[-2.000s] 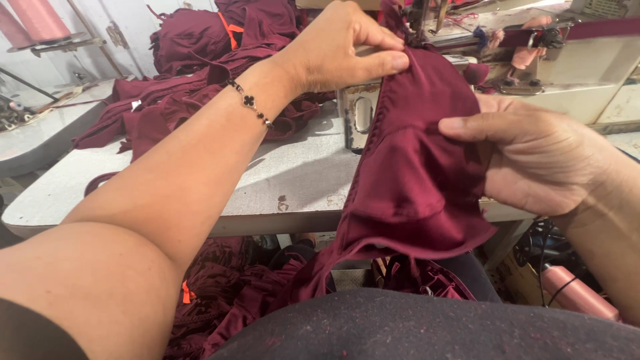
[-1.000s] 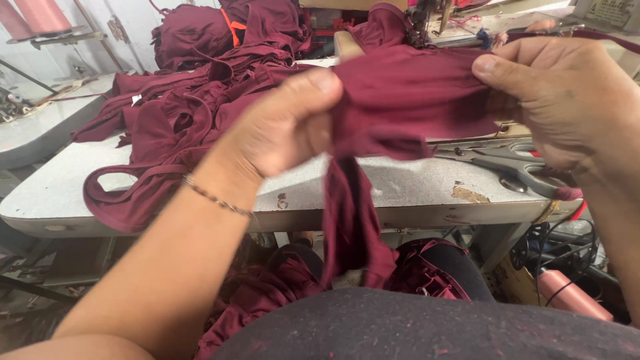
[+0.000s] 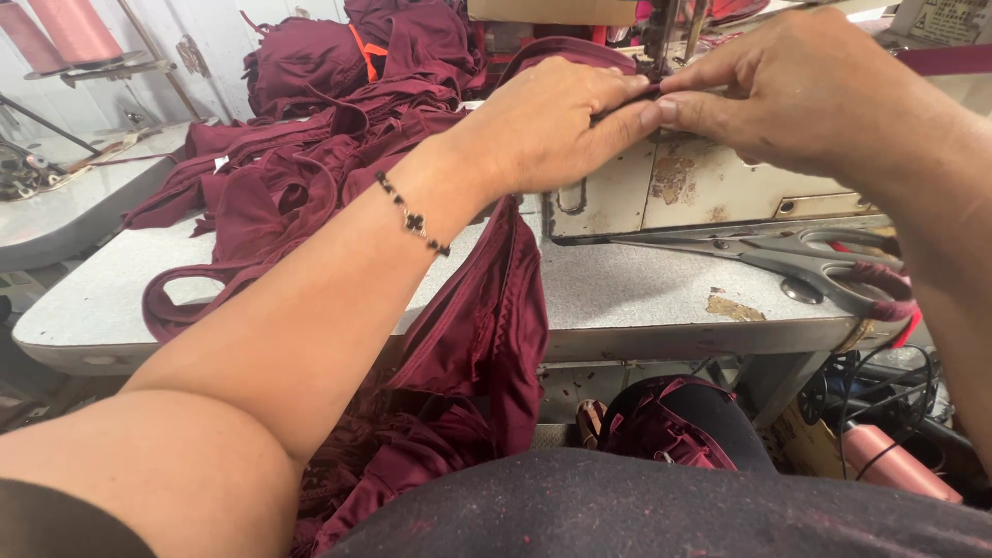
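Note:
My left hand (image 3: 554, 128) and my right hand (image 3: 798, 93) meet at the sewing machine's needle area (image 3: 670, 39), fingertips nearly touching. Between the fingers of both is the edge of a maroon fabric garment (image 3: 504, 310), mostly hidden behind my left hand. The garment's lower part hangs over the table's front edge. A curved maroon band of cloth shows behind my left fingers. Below my hands is the machine's worn, cream-coloured bed (image 3: 705, 182). Grey-handled scissors (image 3: 821, 263) lie on the table in front of it, dark cloth wrapped round one handle loop.
Maroon garments (image 3: 287, 186) are heaped on the left of the white table (image 3: 628, 298). Pink thread cones (image 3: 77, 31) stand at the upper left. Another pink cone (image 3: 899, 465) and black cables lie below the table at right. More maroon cloth (image 3: 434, 465) is down by my lap.
Both hands have moved up to the needle area with the garment, which one second ago was stretched between them above the table's front. The scissors are in fuller view.

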